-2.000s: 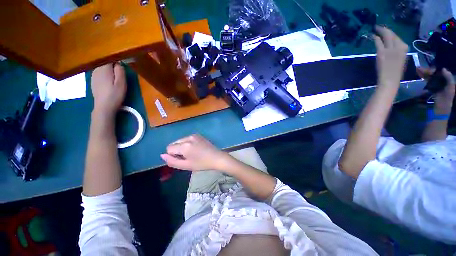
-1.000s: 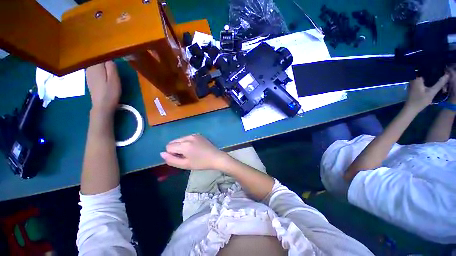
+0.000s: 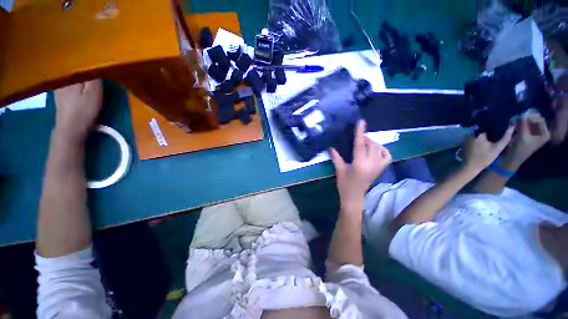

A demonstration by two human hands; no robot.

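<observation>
A black handheld device with a pale label lies tilted over the white paper sheets in front of me, slightly blurred. My right hand is closed round its stubby grip, on the side nearest me. My left hand is at the left, at the lower edge of the tall orange fixture. The fixture hides its fingertips, so I cannot tell what it holds.
A white tape roll lies near my left wrist. Loose black blocks are beside the fixture. A long black strip runs right. Another person handles a black device at the right.
My right hand has moved from the bench edge to the device's grip, and the device has turned and shifted. The view has shifted right. The neighbour's device has come further into view.
</observation>
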